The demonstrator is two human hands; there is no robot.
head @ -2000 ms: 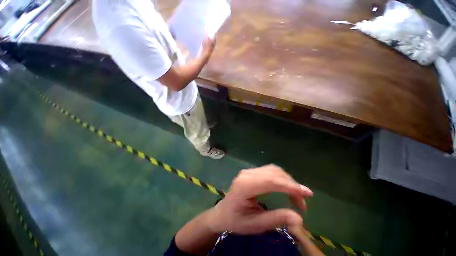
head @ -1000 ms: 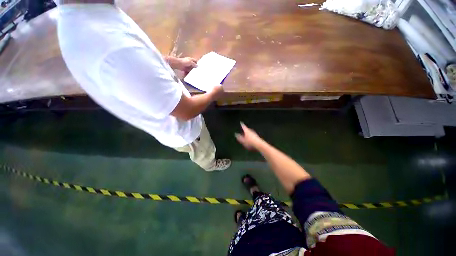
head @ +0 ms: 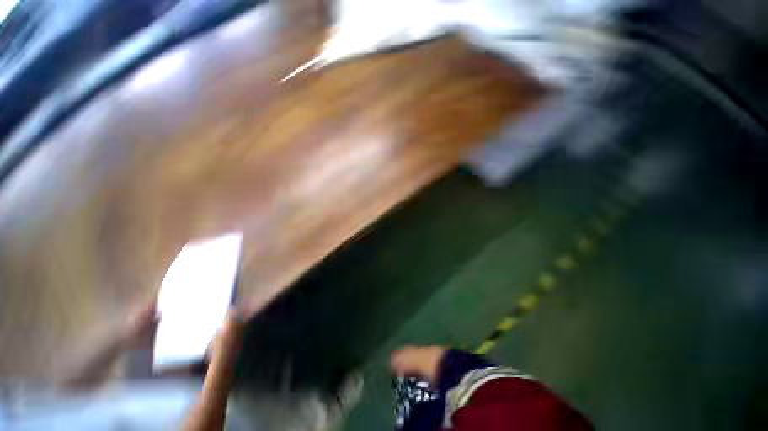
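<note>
The view is strongly blurred. My right hand (head: 418, 360) is low in the middle of the view, in front of my body, at the end of a dark and red sleeve. Its fingers are smeared, and I cannot tell whether they are open or closed. My left hand is not in view. At the lower left, another person's two hands hold a white sheet (head: 198, 299) by its sides, over the edge of the brown wooden table (head: 354, 168).
A white heap (head: 396, 25) lies on the table's far end. A grey box-like shape (head: 514, 151) stands by the table's corner. Yellow-and-black tape (head: 547, 282) runs over the green floor (head: 606, 353). The other person's white clothing shows at the lower left edge.
The view has swung to the right and tilted, so the other person and the white sheet now sit lower left. My right arm, stretched forward before, is drawn back near my body.
</note>
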